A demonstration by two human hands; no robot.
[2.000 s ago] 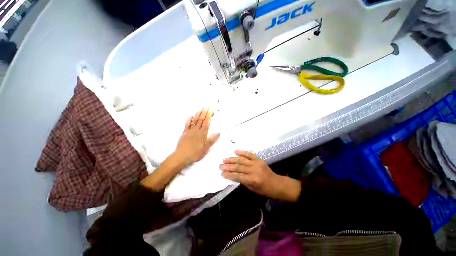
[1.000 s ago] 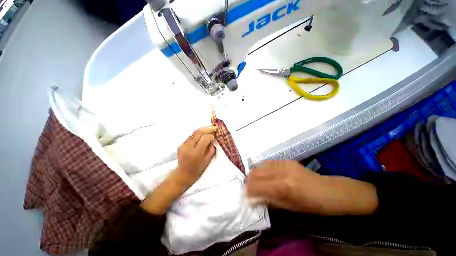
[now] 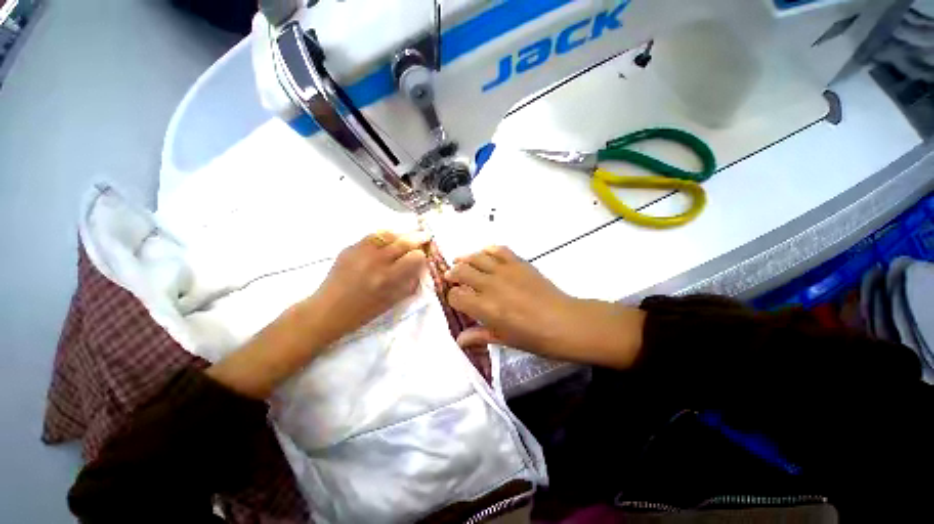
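The white quilted lining (image 3: 399, 420) lies across the front of the machine table and hangs over its edge. The checked cloth (image 3: 133, 328) is heaped at the left, with a narrow checked strip along the lining's right edge. My left hand (image 3: 374, 271) pinches this seam edge just in front of the presser foot (image 3: 425, 205). My right hand (image 3: 507, 302) holds the checked strip just right of and below my left hand; its fingertips are partly hidden in the cloth. The lockstitch machine (image 3: 553, 46) stands behind the hands.
Scissors with green and yellow handles (image 3: 650, 200) lie on the machine bed at the right. A ruler strip (image 3: 707, 281) runs along the table's front edge. A blue crate (image 3: 871, 251) with grey pieces is at the right edge. A pale grey surface (image 3: 51, 184) is at the left.
The lining, first flat under both hands, is turned so the checked edge shows. My right hand has come in from the lower right to the seam, beside my left hand near the presser foot.
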